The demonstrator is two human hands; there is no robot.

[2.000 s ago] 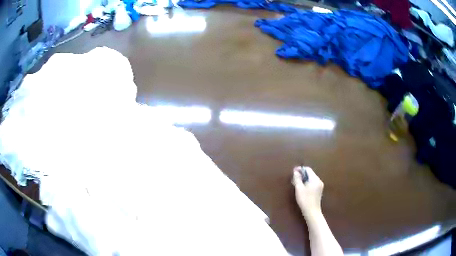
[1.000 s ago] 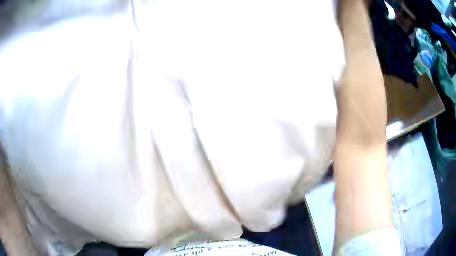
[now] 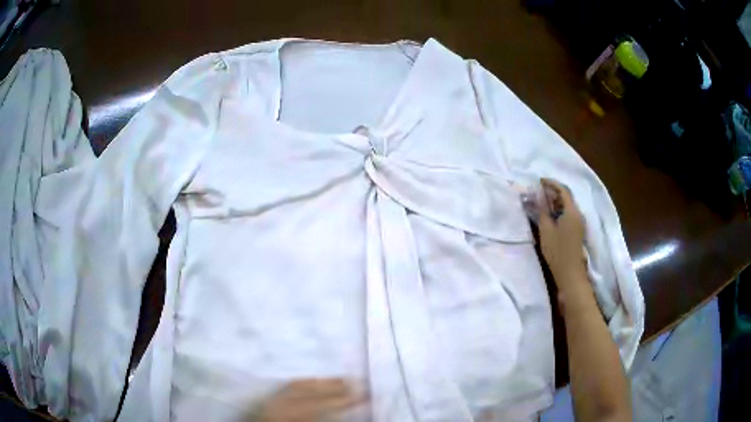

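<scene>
An off-white long-sleeved blouse lies spread front up on the brown table, neckline away from me. A knotted twist sits at the chest with folded cloth hanging below it. My right hand is on the blouse near the sleeve at the right, its fingers curled around a small dark tool that looks like thread snips; the blades are not clear. My left hand is blurred, low over the blouse front at the bottom edge; its fingers are not clear.
More off-white cloth lies at the left. A bottle with a yellow-green lid and dark cloth are at the far right. A pale garment or surface shows at the lower right, beyond the table edge.
The off-white cloth was raised and blurred close in front of me a second ago. It now lies spread flat on the table, with both my hands over it.
</scene>
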